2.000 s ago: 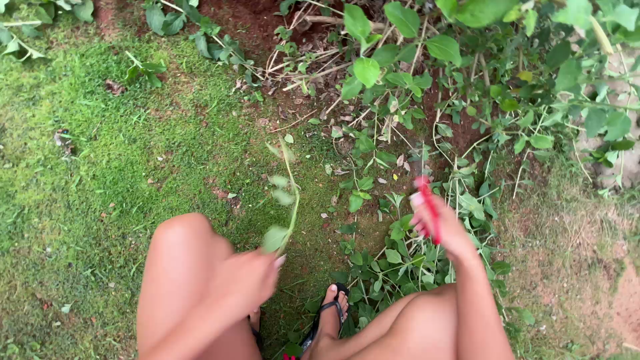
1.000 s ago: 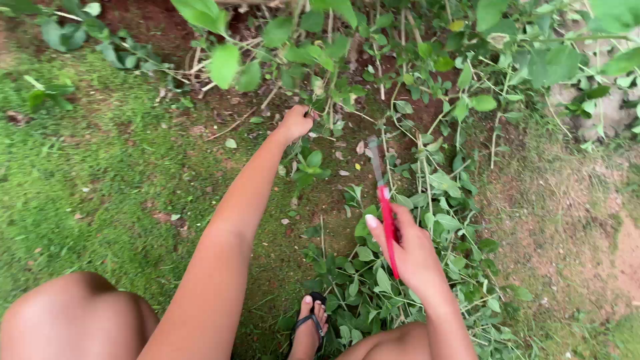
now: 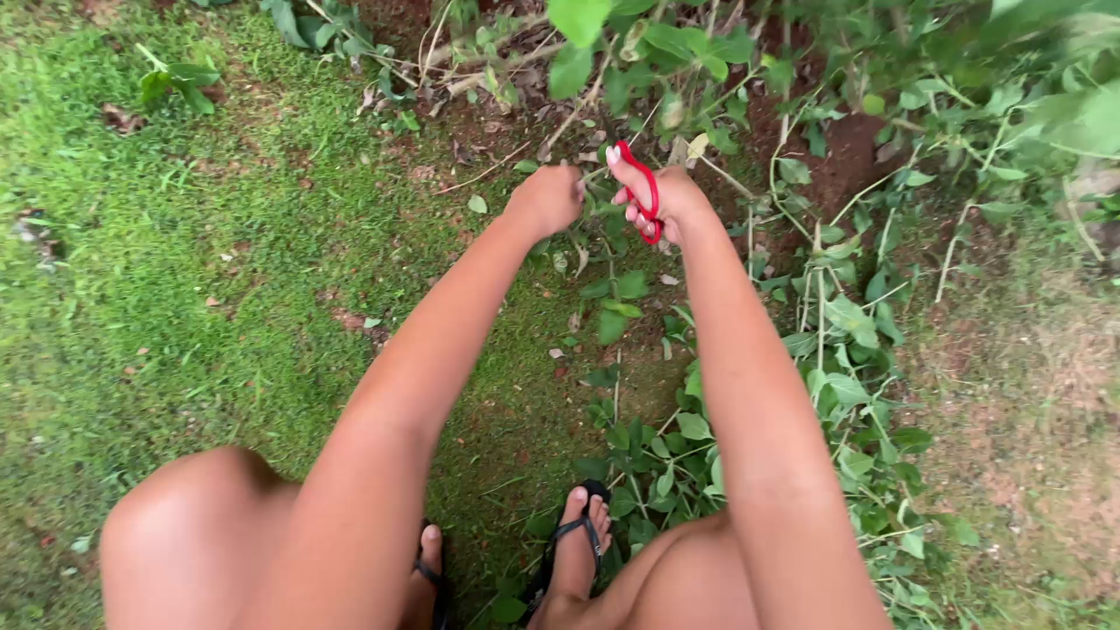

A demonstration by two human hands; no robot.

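Observation:
My left hand [image 3: 549, 199] is closed around a thin green plant stem [image 3: 598, 174] low in front of the bush. Just right of it, my right hand [image 3: 658, 197] grips scissors by their red handles [image 3: 649, 188], with thumb and fingers through the loops. The blades point up and away among the stems, and their tips are hidden or blurred. Below both hands, a leafy shoot [image 3: 619, 302] stands over the soil.
Leafy branches of the bush [image 3: 682, 52] hang across the top and right. Cut-looking leafy stems [image 3: 844, 324] lie along the right side. Mossy grass [image 3: 289, 289] covers the left. My feet in black flip-flops [image 3: 577, 542] are at the bottom.
Two seconds ago my left hand held a leafy sprig over the grass; that sprig is no longer in it. My right hand has brought the scissors up beside my left hand at the stems.

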